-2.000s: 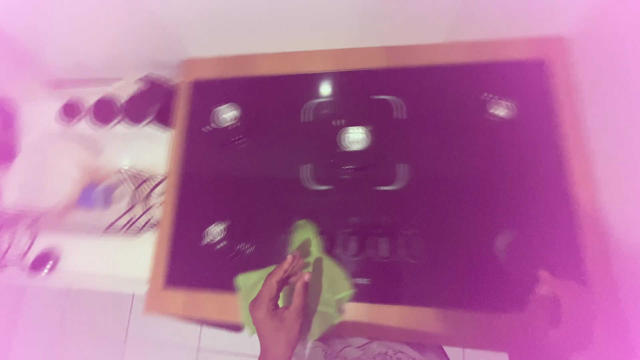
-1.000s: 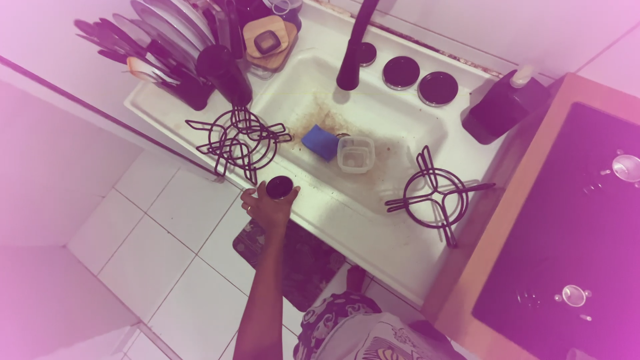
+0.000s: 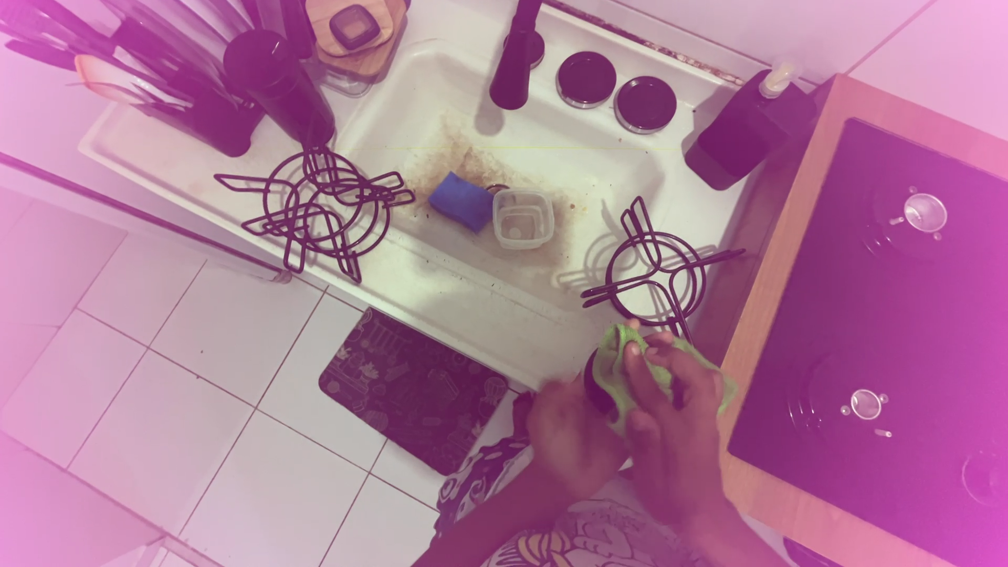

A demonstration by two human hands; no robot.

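Note:
My left hand, partly blurred, grips a small round dark piece, likely a burner cap, near the sink's front right corner. Against that piece my right hand presses a green cloth, which hides most of it. Just beyond the hands, a black wire pan support rests over the sink's right edge. More wire pan supports lie overlapped on the sink's left ledge. A blue sponge and a clear plastic container are in the stained sink basin.
Round dark burner caps sit behind the basin beside the black faucet. A dark soap dispenser stands at the back right. The glass cooktop lies to the right. Utensils and a dark cylinder crowd the left. A patterned mat is below.
My left hand has moved right from the left pan supports with the round dark piece. My right hand and the green cloth have come into view against it.

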